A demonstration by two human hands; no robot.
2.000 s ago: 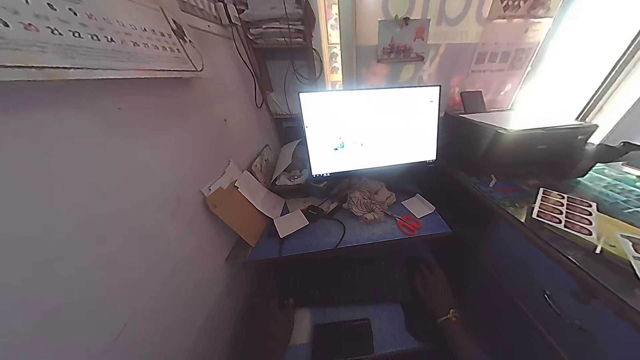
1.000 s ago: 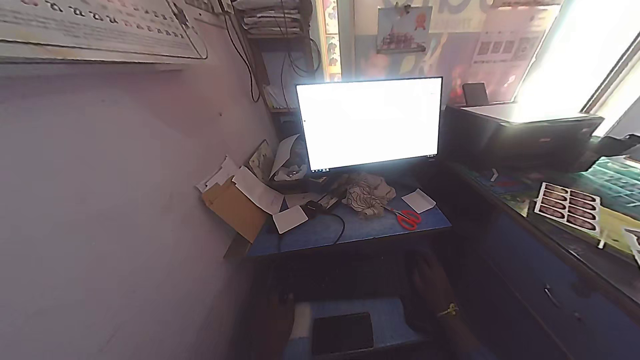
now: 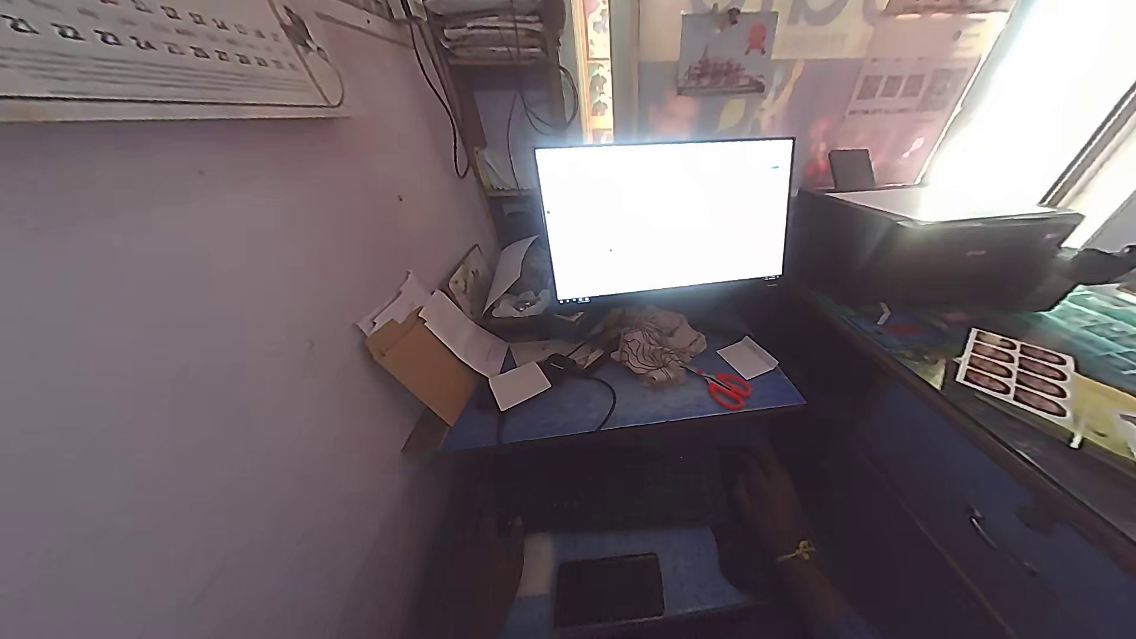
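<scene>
My right hand (image 3: 765, 499) lies at the right end of a dark keyboard (image 3: 603, 488) on the lower shelf, a yellow band at its wrist; deep shadow hides whether a mouse is under it. At the keyboard's lower left is my left hand (image 3: 497, 543), its fingers mostly lost in shadow. A dark flat rectangular object (image 3: 610, 589) lies between the forearms. Above the keyboard stands a lit monitor (image 3: 666, 217), its screen mostly white.
The blue desk (image 3: 657, 413) holds red-handled scissors (image 3: 729, 391), a crumpled cloth (image 3: 658, 344), white paper pieces (image 3: 520, 386) and a black cable. A brown envelope (image 3: 424, 366) leans on the left wall. At right, a black printer (image 3: 941, 253) and a photo sheet (image 3: 1016, 373) rest on a counter.
My left hand, hardly visible two seconds ago, shows at the keyboard's lower left. The small coloured marks seen on the screen in the oldest frame are gone.
</scene>
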